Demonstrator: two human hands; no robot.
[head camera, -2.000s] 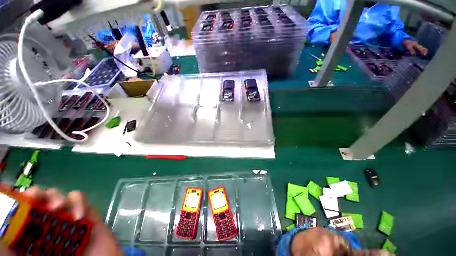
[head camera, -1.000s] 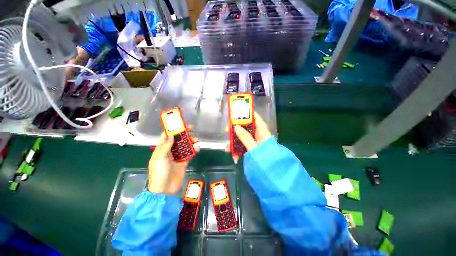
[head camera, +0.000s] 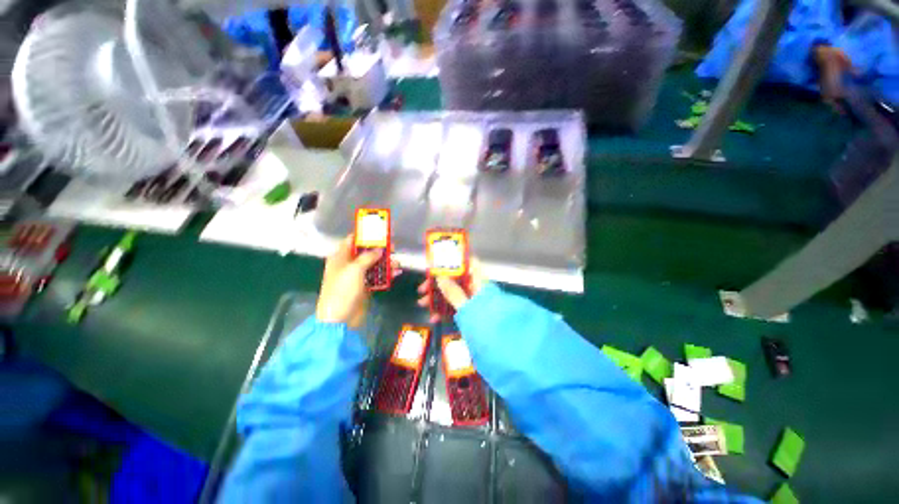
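Observation:
My left hand holds a red mobile phone upright, its screen lit white in an orange-yellow frame. My right hand holds a second red phone, also lit, with the thumb over its keypad. The two phones are apart, above the near edge of the cloudy tray. Below them, two more lit red phones lie face up in the clear working tray. My blue sleeves cover parts of this tray. The picture is somewhat blurred.
The cloudy tray holds two dark phones. Stacked trays stand behind it. A white fan is upper left. Green and white pieces lie at right, near a slanted metal support. People in blue sleeves are beyond.
Two seconds ago my left hand held a phone close at lower left. Since one second ago both hands hold phones, now closer together and more level. The view has shifted, moving the bench rightward.

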